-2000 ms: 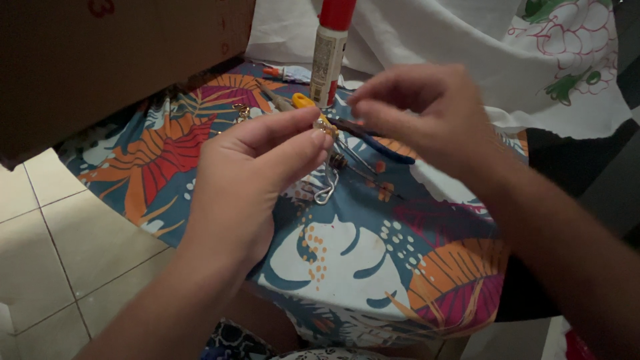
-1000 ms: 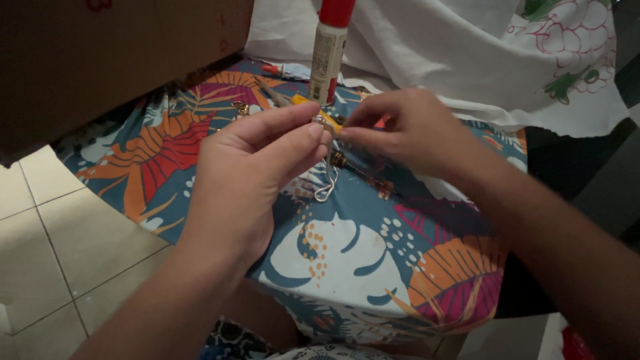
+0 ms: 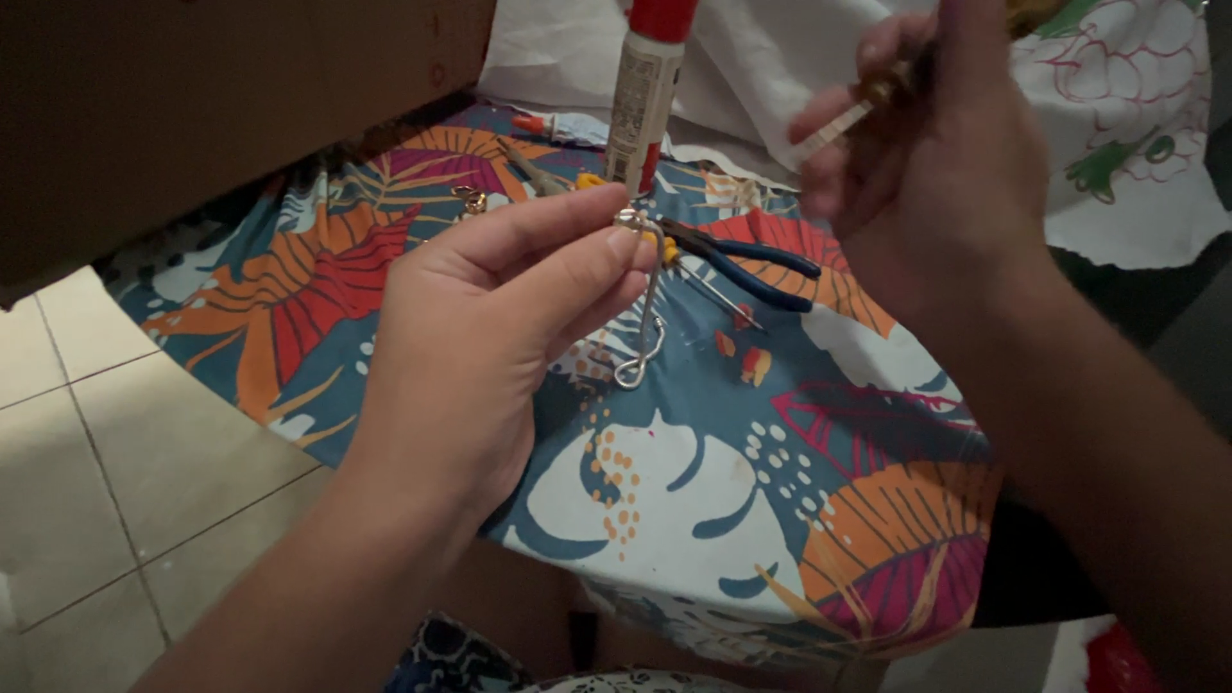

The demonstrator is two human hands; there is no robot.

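My left hand (image 3: 510, 318) pinches a bent metal wire piece (image 3: 650, 289) between thumb and forefinger; its looped end hangs below the fingertips. My right hand (image 3: 924, 164) is raised at the upper right, blurred, with its fingers curled around a dark brownish object (image 3: 881, 91) that has a pale strip; its kind is unclear. Pliers with dark blue handles (image 3: 760, 265) lie on the cloth just right of my left fingertips. Beside them is a thin metal tool (image 3: 717, 298) with a yellow part near its upper end. A small gold-coloured metal piece (image 3: 470, 200) lies behind my left hand.
A white tube-shaped bottle with a red cap (image 3: 640, 106) stands behind my left hand. A cardboard box (image 3: 221, 115) fills the upper left. Patterned cloth (image 3: 664, 491) covers the table, and white cloth (image 3: 770, 87) hangs behind. Tiled floor (image 3: 192, 500) shows at left.
My right hand has moved up and right, away from my left fingertips. The brownish object, seen lying on the cloth a second ago, is now in it. My left hand stays nearly in place.
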